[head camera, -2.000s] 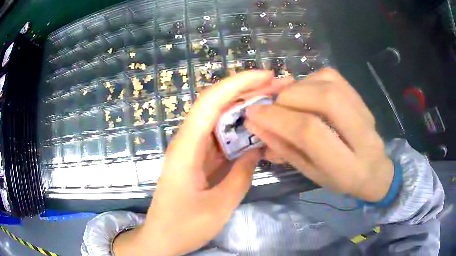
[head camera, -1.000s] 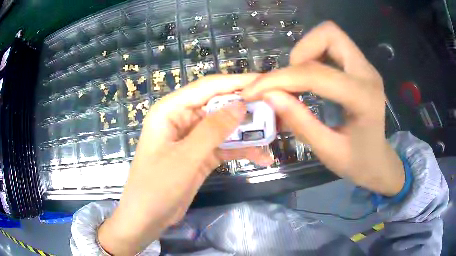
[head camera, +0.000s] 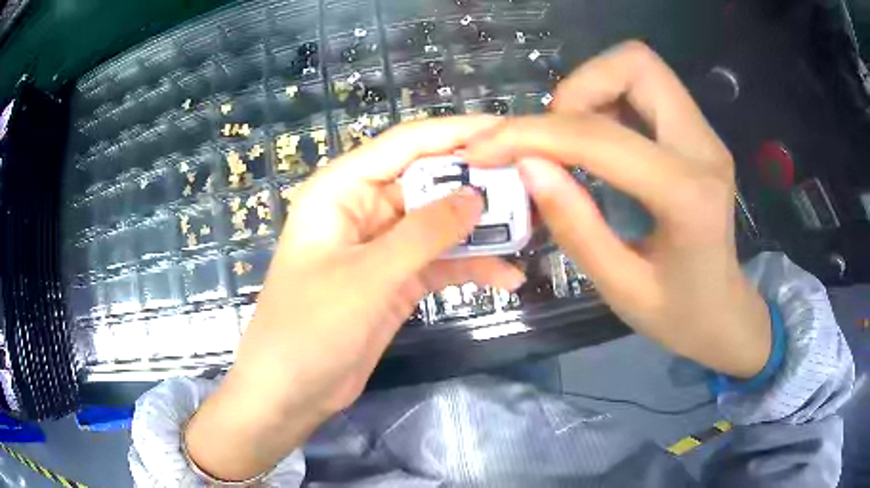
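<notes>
A small white housing (head camera: 510, 205) with rounded corners, dark slots and a dark rectangular window is held up over the clear blister tray (head camera: 143, 214). My left hand (head camera: 334, 257) grips it from the left, its thumb pressed on the top face and its fingers around and beneath it. My right hand (head camera: 649, 191) has its thumb and index finger at the housing's upper right edge, touching it. The fingertips hide part of the upper edge. Whether a small part is between them cannot be told.
The tray pockets hold yellow bits (head camera: 250, 212) and small dark parts (head camera: 434, 71). Black stacked trays (head camera: 36, 257) stand at left above a blue crate (head camera: 105, 416). At right are a red button (head camera: 775, 164), a small display (head camera: 816, 204) and a thin silver rod (head camera: 747, 213).
The housing was turned between my hands, and my left thumb moved onto its face. My right fingers moved from its face to its upper right edge. In the last second both hands rose slightly.
</notes>
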